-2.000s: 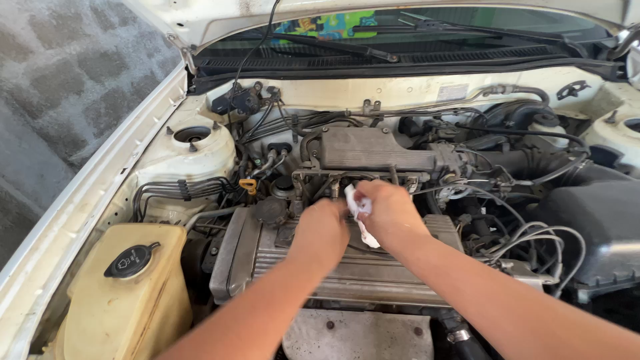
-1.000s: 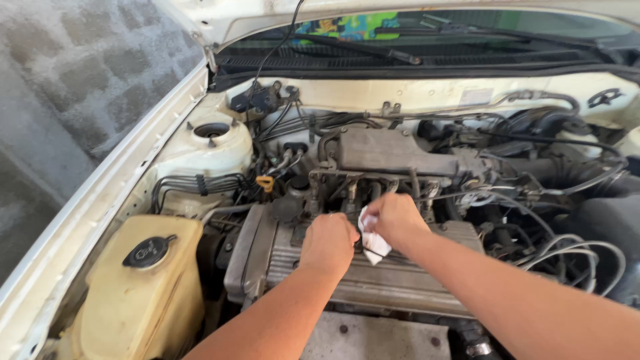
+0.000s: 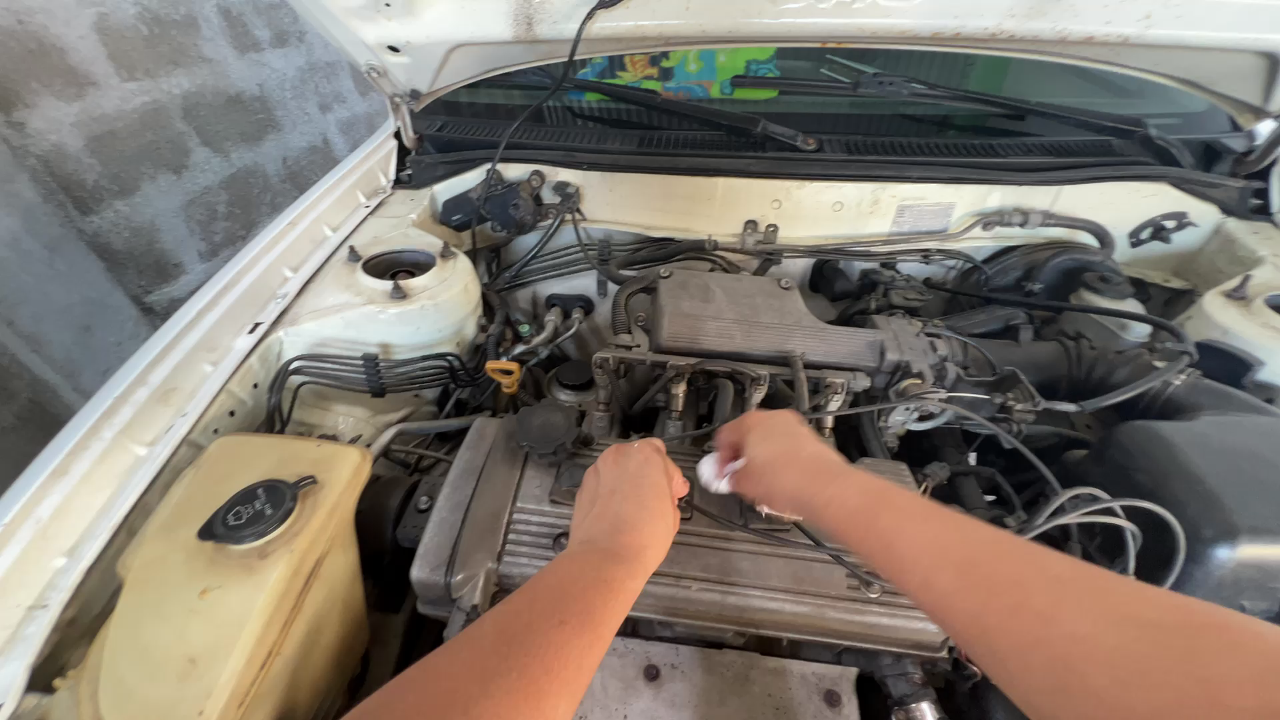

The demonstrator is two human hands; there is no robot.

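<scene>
My left hand point(image 3: 632, 495) is closed in a fist above the ribbed metal valve cover point(image 3: 640, 560), near the black oil filler cap point(image 3: 547, 428). A thin dark cable point(image 3: 745, 528) runs from its fingers across the cover; the grip itself is mostly hidden. My right hand point(image 3: 770, 460), slightly blurred, pinches a crumpled white cloth or tissue point(image 3: 718, 474) just right of the left hand. Behind both hands stand the fuel injectors point(image 3: 677, 395) and the grey ribbed intake cover point(image 3: 755, 320).
A yellowed washer fluid reservoir point(image 3: 230, 590) with a black cap stands at the left. A yellow ring handle point(image 3: 505, 375) rises behind the valve cover. Hoses and looped grey cables point(image 3: 1110, 505) lie at the right, beside a black plastic housing point(image 3: 1190, 480). The raised hood edge point(image 3: 850, 25) spans the top.
The white cloth, still in my right hand, shows less below the fingers than before. My right hand has moved a little away from my left. The view has shifted slightly.
</scene>
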